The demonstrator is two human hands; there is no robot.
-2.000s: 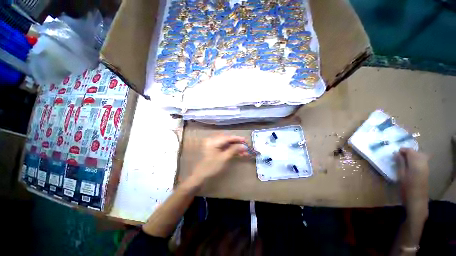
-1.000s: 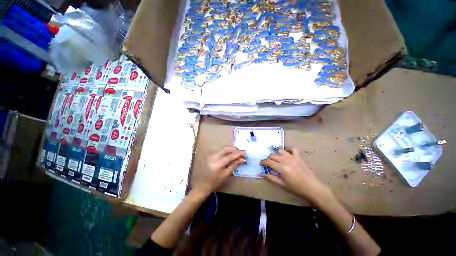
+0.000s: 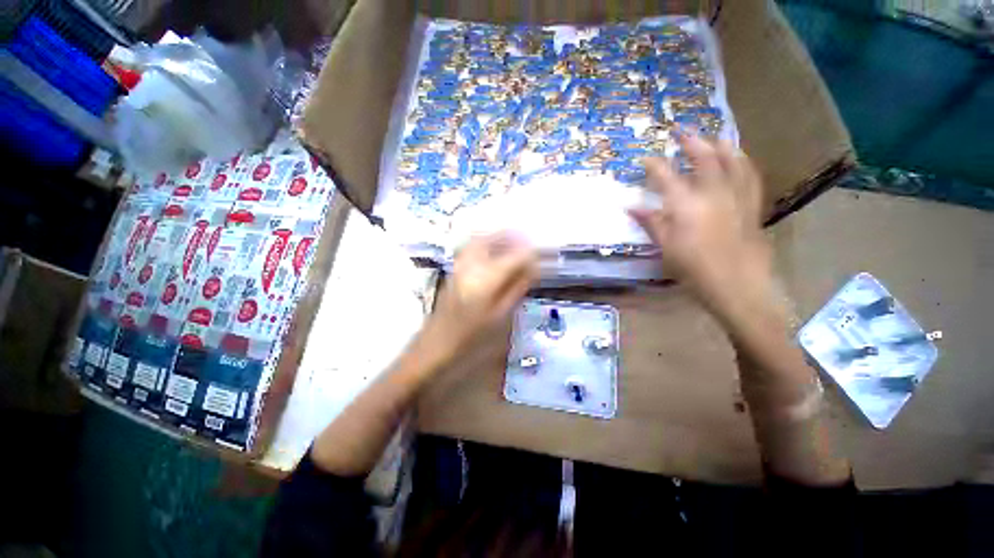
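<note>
A white square plate (image 3: pixel 561 371) lies flat on the bench before me, with dark pegs at its top and bottom and pale spots at left and right. Blue-and-gold pieces (image 3: pixel 545 104) cover much of the white sheet (image 3: pixel 556 213) in the open carton. My right hand (image 3: pixel 708 213) is over the right part of the sheet, fingers spread, blurred. My left hand (image 3: pixel 487 286) is above the sheet's front edge, upper left of the plate, blurred; I cannot tell whether it holds anything.
A filled plate (image 3: pixel 867 376) with grey-blue uprights lies at the right on the brown bench. The open carton (image 3: pixel 801 109) stands behind the plates. A printed carton (image 3: pixel 191 283) and a pale board (image 3: pixel 349 316) are at the left. Clear plastic bags (image 3: pixel 196 98) are at the upper left.
Both hands have left the near plate. My right hand has moved up over the pieces and my left hand up to the sheet's front edge. Earlier, my right hand left the filled plate.
</note>
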